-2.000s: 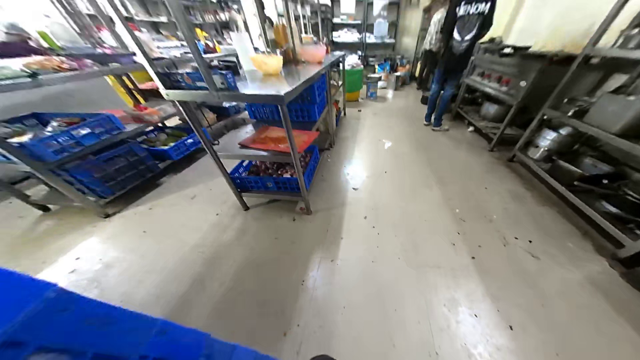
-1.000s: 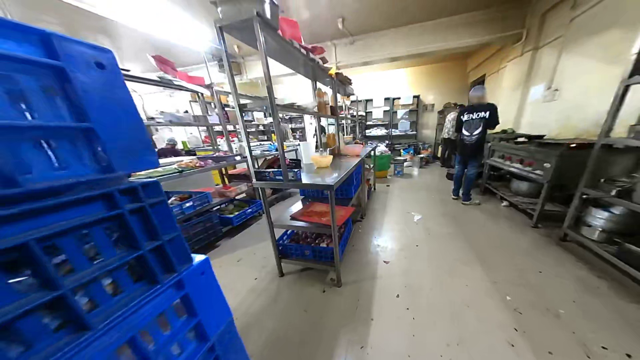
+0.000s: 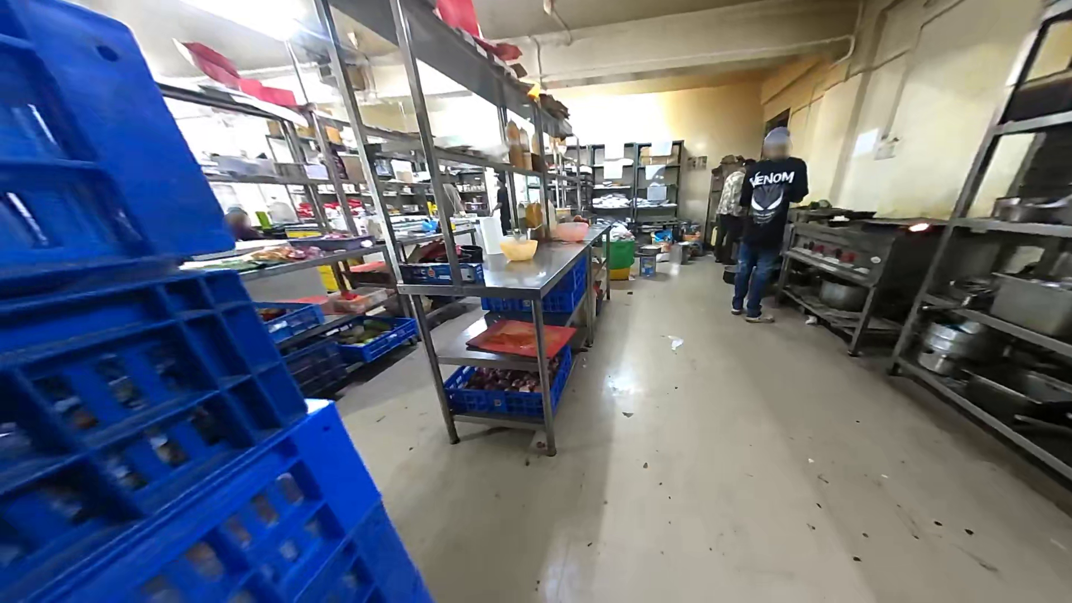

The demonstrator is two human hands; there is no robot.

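Note:
Neither my left hand nor my right hand shows in the head view. Close by on the left rises a stack of blue plastic crates (image 3: 159,385). Beyond it stands a stainless steel table (image 3: 536,272) that carries a yellowish bowl (image 3: 518,249), a white container (image 3: 491,235) and a pinkish bowl (image 3: 571,231). On its middle shelf lies a red board (image 3: 521,337). A blue crate (image 3: 508,402) on the bottom shelf holds what look like red onions.
A person in a black top (image 3: 766,209) stands by the stove (image 3: 863,260); another person (image 3: 730,205) is just beyond. A metal rack (image 3: 997,327) with pots lines the right side. Small debris dots the floor (image 3: 712,469). A green bin (image 3: 620,258) stands farther back.
The view has tilted up since two seconds ago, and much more of the blue crate stack shows at the left. The people by the stove stay in about the same place.

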